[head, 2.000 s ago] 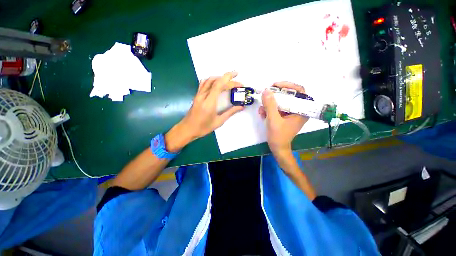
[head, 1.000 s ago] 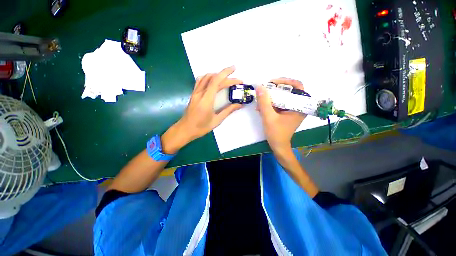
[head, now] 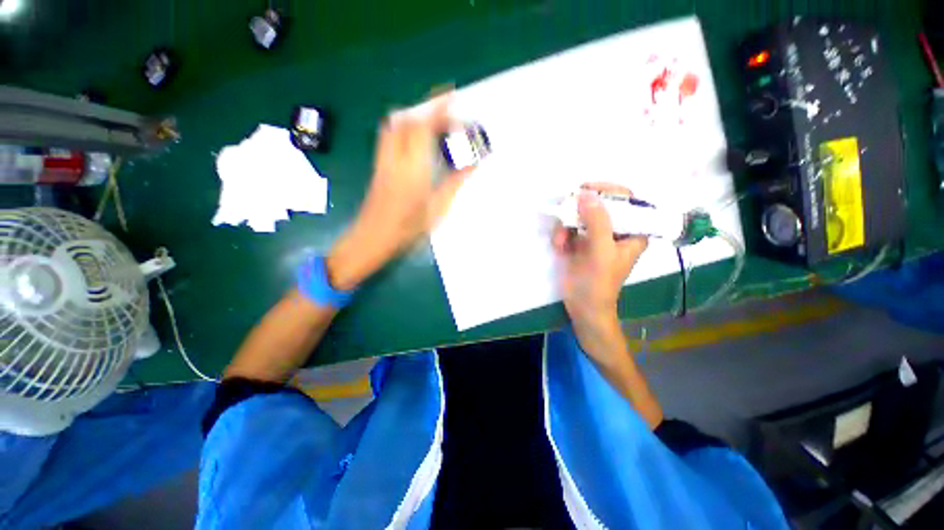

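Observation:
My left hand [head: 406, 176] is blurred and holds a small black electronic unit [head: 466, 145] with a pale face above the left part of the white paper sheet [head: 538, 93]. My right hand [head: 598, 254] holds the dispensing syringe [head: 642, 219] like a pen over the sheet, its tip end pointing left. The syringe has a green fitting [head: 698, 227] with a clear hose and a thin black cord. The tip is blurred and stands apart from the unit.
A black controller box [head: 818, 145] with a red light is at the right. A ragged white paper [head: 269, 181] lies at the left, with another black unit [head: 307, 127] at its corner. More units lie at the upper left. A white fan [head: 62, 311] and a bottle [head: 62, 167] are far left.
My left hand has moved up and left with the unit, away from the syringe tip. My right hand still holds the syringe, slightly lower. The view has shifted, and another unit shows at the top.

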